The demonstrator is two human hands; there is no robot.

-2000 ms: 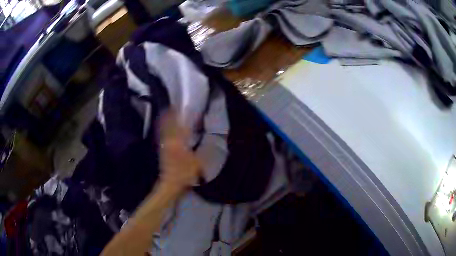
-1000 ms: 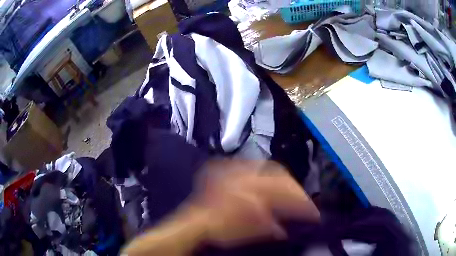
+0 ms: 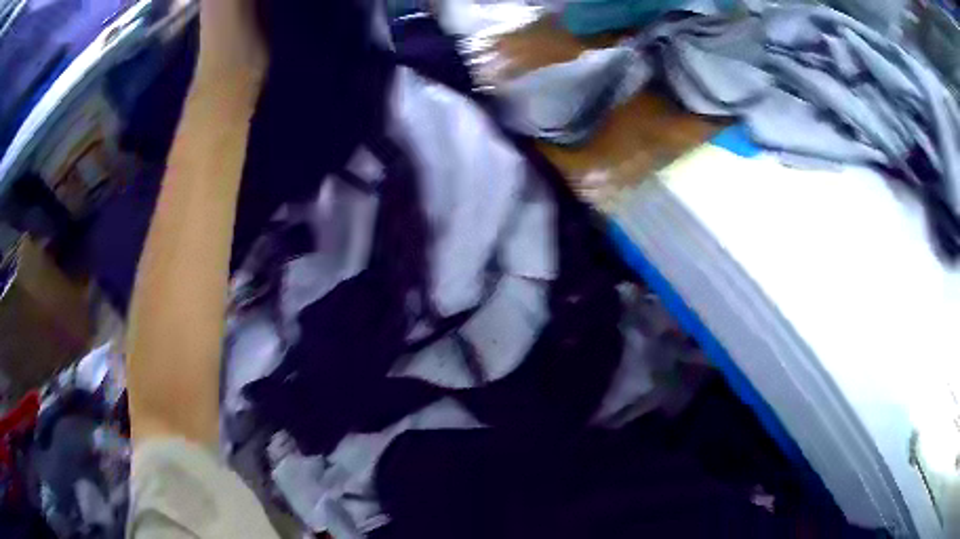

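Observation:
My left hand is raised at the top edge, blurred and partly cut off. It grips a navy garment panel that hangs beside the wrist and forearm; the fingertips are hidden. Below and right lies a heap of navy cloth with light grey pieces, left of the table and lower than its top. More dark cloth spreads across the bottom middle. My right hand is not in view.
The white machine table has a grey, blue-trimmed edge on the right. Grey cut panels and a teal basket lie at the back. A cardboard box and mixed cloth scraps are at the left.
The hand in front of me has moved from the lower middle up to the top left, drawing navy cloth with it. Dark cloth now spreads over the bottom middle. The view has shifted slightly.

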